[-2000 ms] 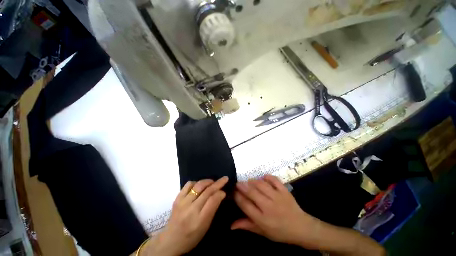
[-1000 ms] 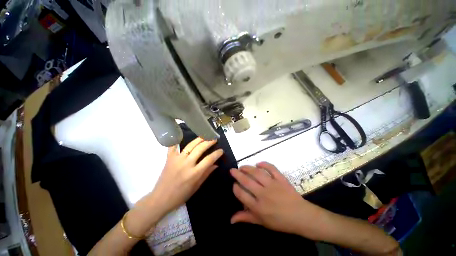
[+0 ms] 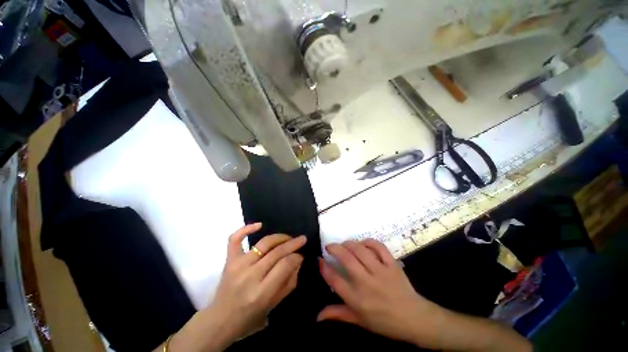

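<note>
A black cloth band (image 3: pixel 279 199) runs from under the needle area of the off-white sewing machine (image 3: pixel 227 75) toward me. The band also loops round to the left over the white table. My left hand (image 3: pixel 258 282) lies on the band below the needle, with its fingers bent and the index finger raised a little. My right hand (image 3: pixel 368 289) rests at the band's right edge, fingertips on the cloth edge and table. Both hands seem to press or guide the cloth; the thumb and fingers do not visibly close round it. The needle tip is too small to make out.
Grey thread snips (image 3: pixel 390 164) and black-handled shears (image 3: pixel 463 161) lie right of the needle. An orange-brown stick (image 3: pixel 447 83) and a dark-handled tool (image 3: pixel 567 119) lie further back. A brown board (image 3: pixel 67 299) is at left, a blue bin (image 3: pixel 551 292) below right.
My left hand moved up near the needle, then back down toward me along the band. My right hand stayed at the right edge. The camera view shifted slightly.
</note>
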